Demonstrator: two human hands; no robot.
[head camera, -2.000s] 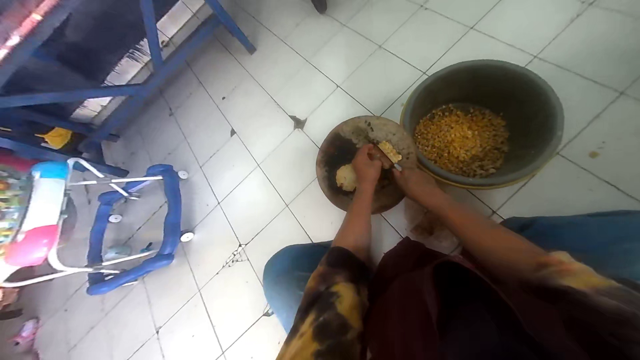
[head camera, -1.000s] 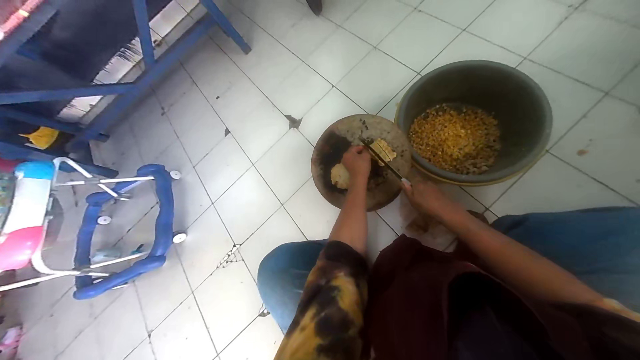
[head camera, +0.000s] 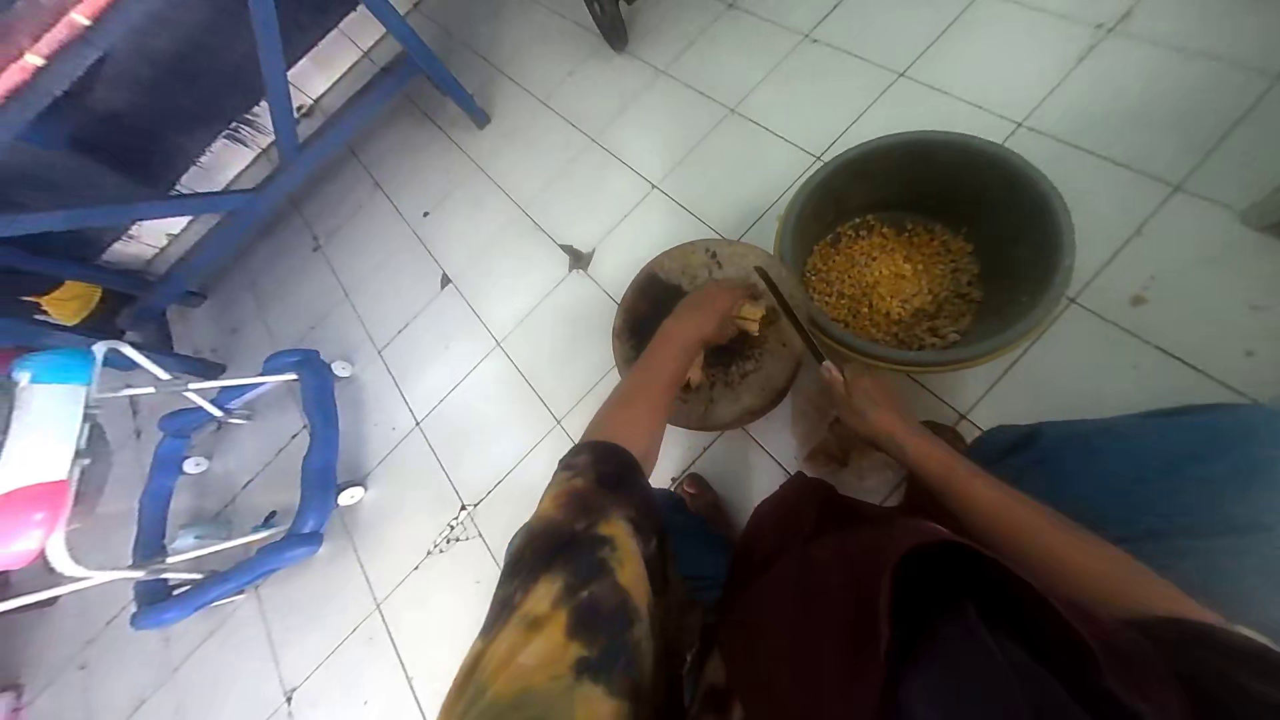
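Observation:
A round, stained chopping board (head camera: 730, 410) lies on the tiled floor in front of me. Over its middle, my left hand (head camera: 715, 312) grips a pale yellow food piece (head camera: 750, 317) that I cannot identify. Another pale piece (head camera: 695, 370) shows partly under my left wrist. My right hand (head camera: 862, 400), just off the board's right edge, holds a knife (head camera: 790, 315) by its handle, the dark blade pointing up and left over the board. Beside the board stands a large grey basin (head camera: 1040, 230) with small chopped yellow-orange pieces (head camera: 895, 285) in its bottom.
At the left stand a blue baby walker frame (head camera: 318, 440) with white wheels and a blue-painted stand (head camera: 285, 100). A yellow item (head camera: 70, 302) lies by the stand. A thin plastic bag (head camera: 825, 430) lies below my right hand. My bare foot (head camera: 705, 500) is close to the board.
The knife blade, over the yellow food a second ago, is now to its right. My left hand has moved right, onto the food piece.

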